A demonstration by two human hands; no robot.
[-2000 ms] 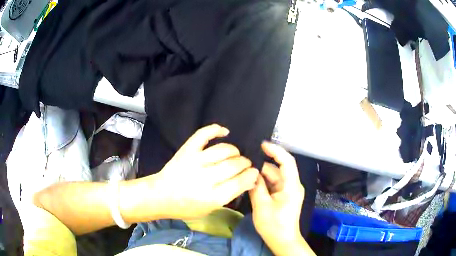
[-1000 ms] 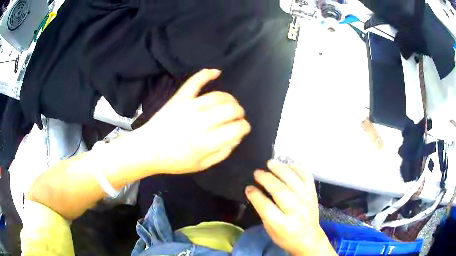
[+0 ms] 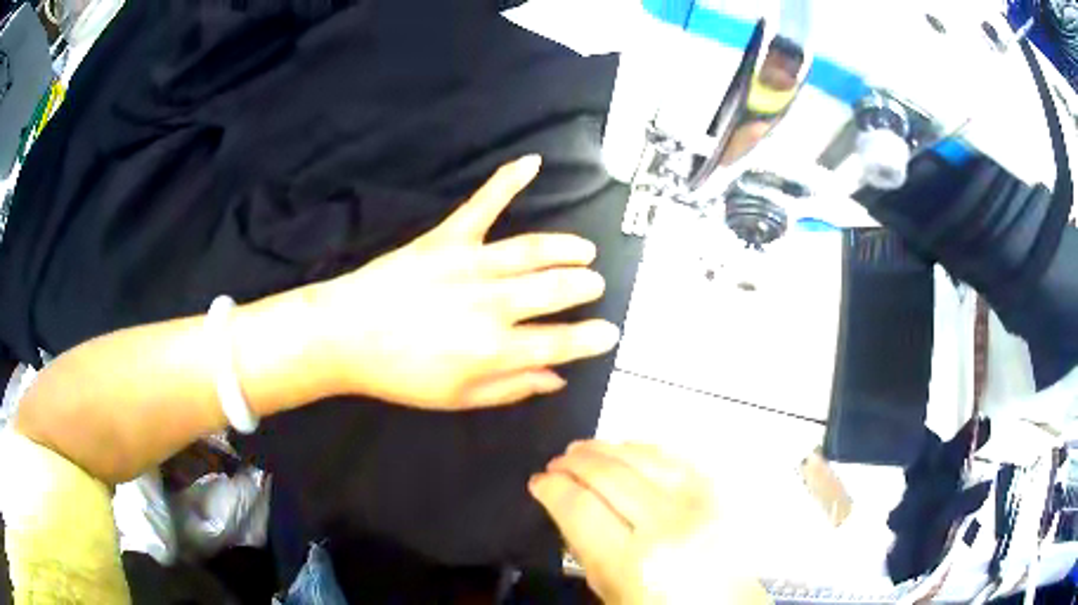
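Observation:
A large black garment [image 3: 390,118] covers the table left of the sewing machine, and its straight right edge runs up to the presser foot [image 3: 657,177]. My left hand [image 3: 485,313] lies flat on the garment with its fingers spread, fingertips close to that edge. My right hand [image 3: 638,514] is nearer to me, at the garment's lower right edge, thumb and fingertips over the cloth border. The right hand is overexposed and cut off by the bottom edge. Whether it pinches the cloth cannot be told.
The white machine head with a blue stripe [image 3: 828,73] stands above the work. A black cloth wrap [image 3: 981,225] is on its arm. Right of the needle lie a black flat rectangle [image 3: 884,343], a small tan piece [image 3: 825,488] and black scraps [image 3: 940,502].
The view has shifted so the machine head and presser foot show. My left hand now lies spread flat near the cloth edge. My hands were close together two seconds ago and are now apart.

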